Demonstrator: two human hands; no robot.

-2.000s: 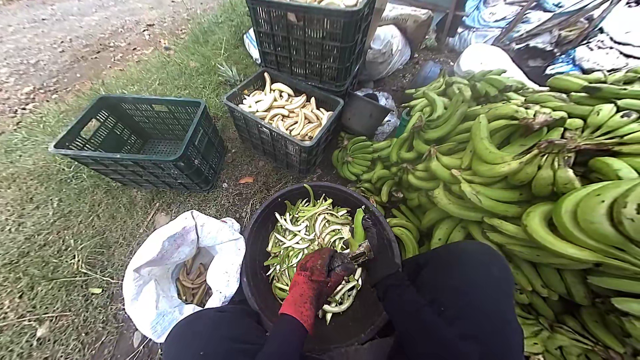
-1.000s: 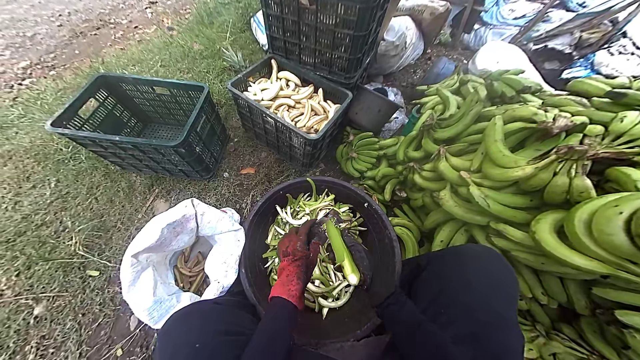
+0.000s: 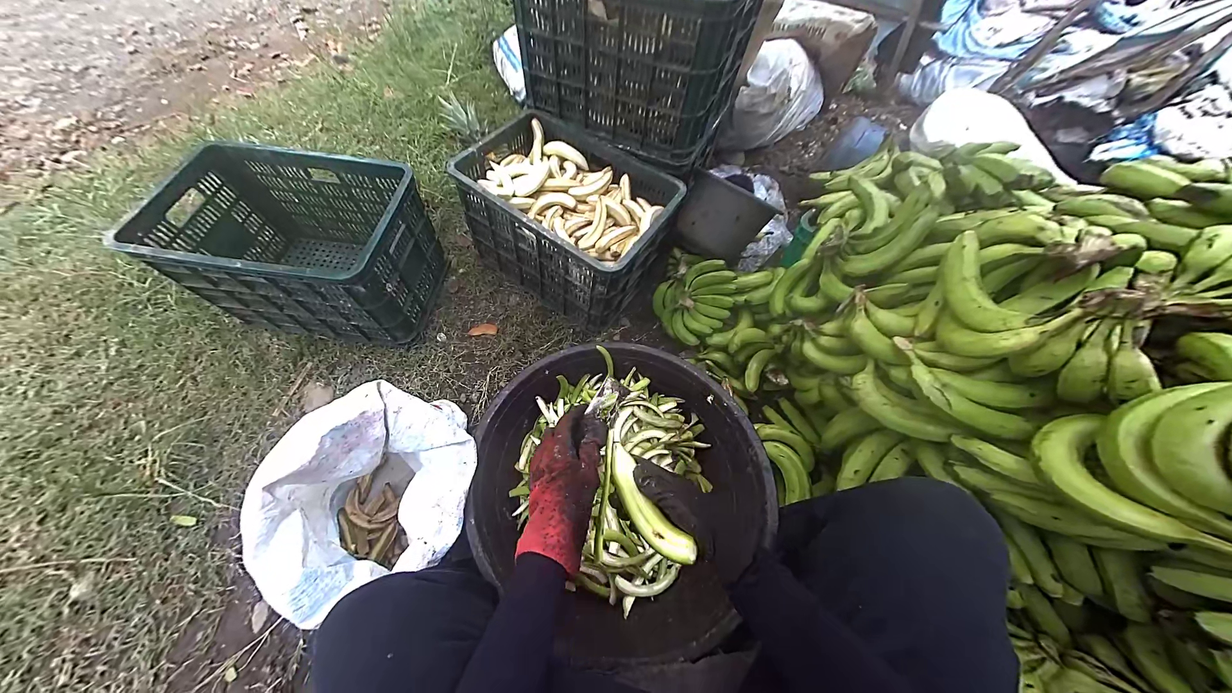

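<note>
Over a round black tub [image 3: 746,472] of green peel strips [image 3: 664,423] are both my hands. My left hand [image 3: 566,481], in a red glove with dark stains, is closed around a small tool [image 3: 606,395], probably a knife; its blade is hard to make out. A partly peeled green plantain [image 3: 650,510] slants down to the right between the hands. My right hand [image 3: 679,496], in a dark glove, holds it from the right side; its fingers blend into the dark tub.
Green plantain bunches [image 3: 982,337] are heaped at the right. Peeled plantains [image 3: 577,197] fill a dark crate [image 3: 558,274] ahead, beside a taller crate stack [image 3: 635,77]. Another green crate [image 3: 279,260] stands at the left on grass. A white sack [image 3: 289,500] with brownish pieces [image 3: 371,520] is near my left knee.
The plantain now shows a pale peeled strip along it, where one second ago its visible side was mostly green. My left hand has shifted slightly away from it.
</note>
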